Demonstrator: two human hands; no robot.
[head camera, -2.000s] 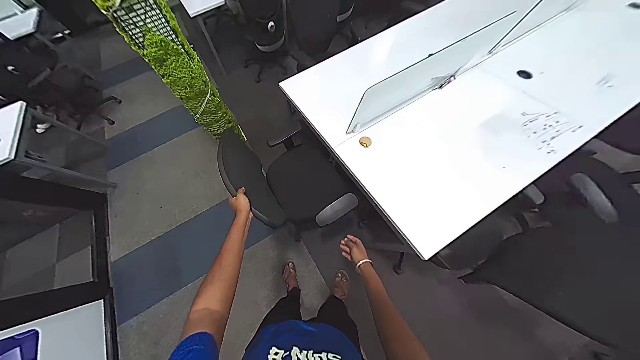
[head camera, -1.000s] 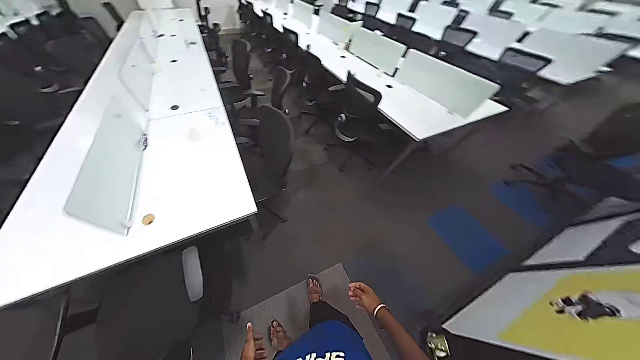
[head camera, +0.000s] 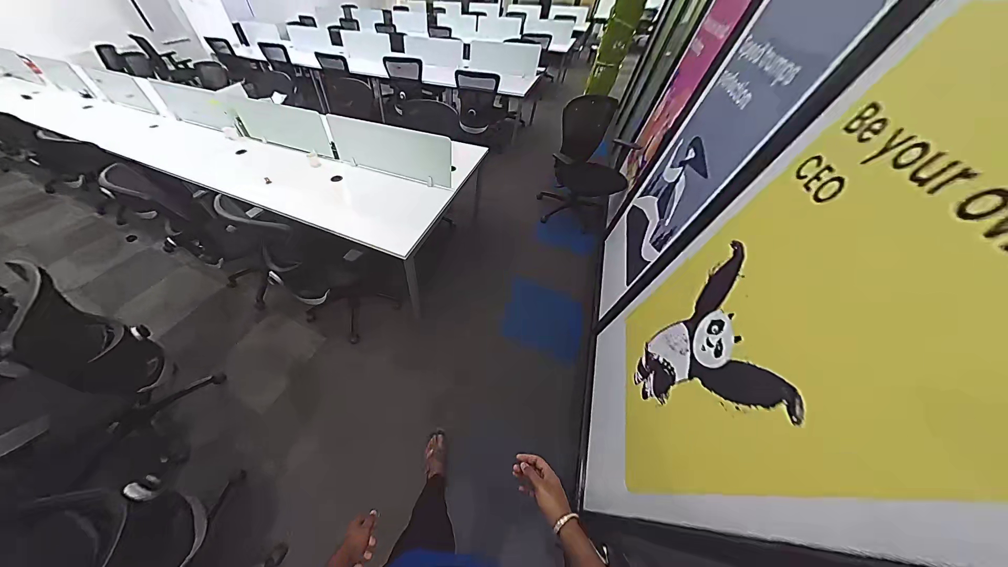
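My left hand (head camera: 361, 539) hangs low at the bottom of the head view, left of my leg, its fingers loosely curled and holding nothing that I can see. To the right of my leg, my right hand (head camera: 539, 477) is raised a little, with loosely bent fingers and nothing between them. A bracelet (head camera: 565, 521) circles the right wrist. Both hands are above the carpeted floor (head camera: 354, 441), touching no furniture. The right one is nearest to the wall with a yellow panda poster (head camera: 850, 331).
A long white desk (head camera: 378, 211) with glass dividers (head camera: 387, 150) stands ahead on the left, black chairs along it. One black office chair (head camera: 587, 157) stands by the right wall. More chairs (head camera: 87, 339) fill the left side. Further desk rows lie beyond.
My left hand has let go of the dark chair back it held two seconds ago. The view has swung far round to the right, to an aisle beside a poster wall.
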